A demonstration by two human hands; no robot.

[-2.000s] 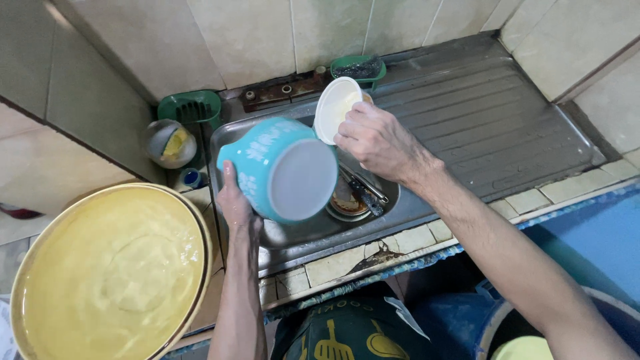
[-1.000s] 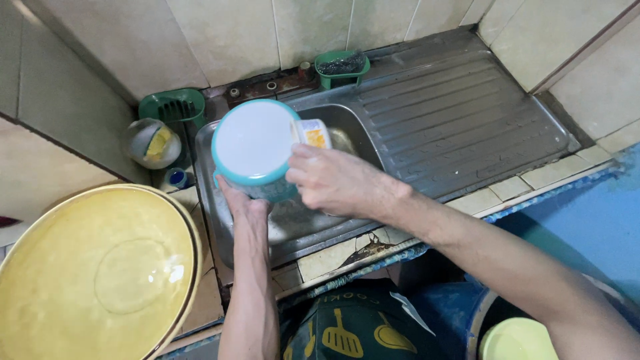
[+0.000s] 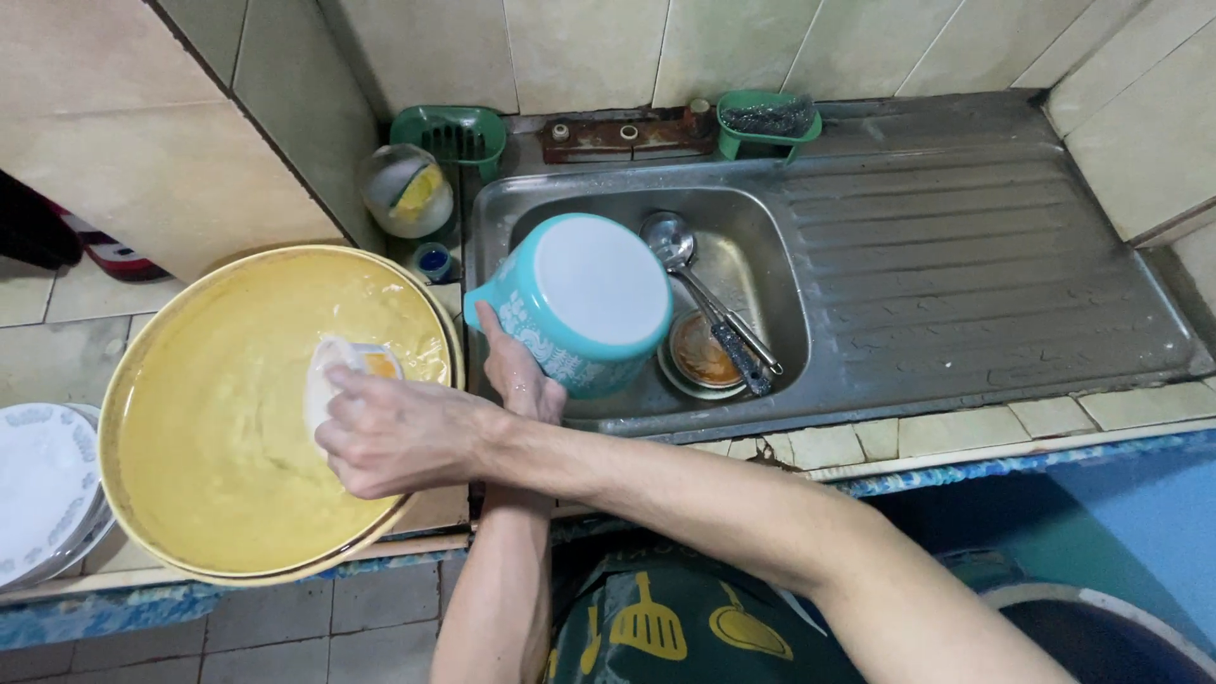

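Observation:
My left hand grips the handle of a turquoise patterned bowl, tilted over the steel sink with its white base facing me. My right arm crosses over the left one, and my right hand holds a small white plastic cup dipping into the water of a big yellow basin at the left. Under and beside the bowl, a metal ladle, another dark-handled utensil and small stacked dishes lie in the sink.
White plates are stacked left of the basin. Behind stand a round clear container with a yellow sponge, a green rack and a green holder with a steel scourer. A ridged drainboard extends right. A small blue-topped container sits beside the basin.
My right hand has moved left with the cup, from beside the turquoise bowl to the yellow basin. My left hand still holds the bowl over the sink. The view has shifted left.

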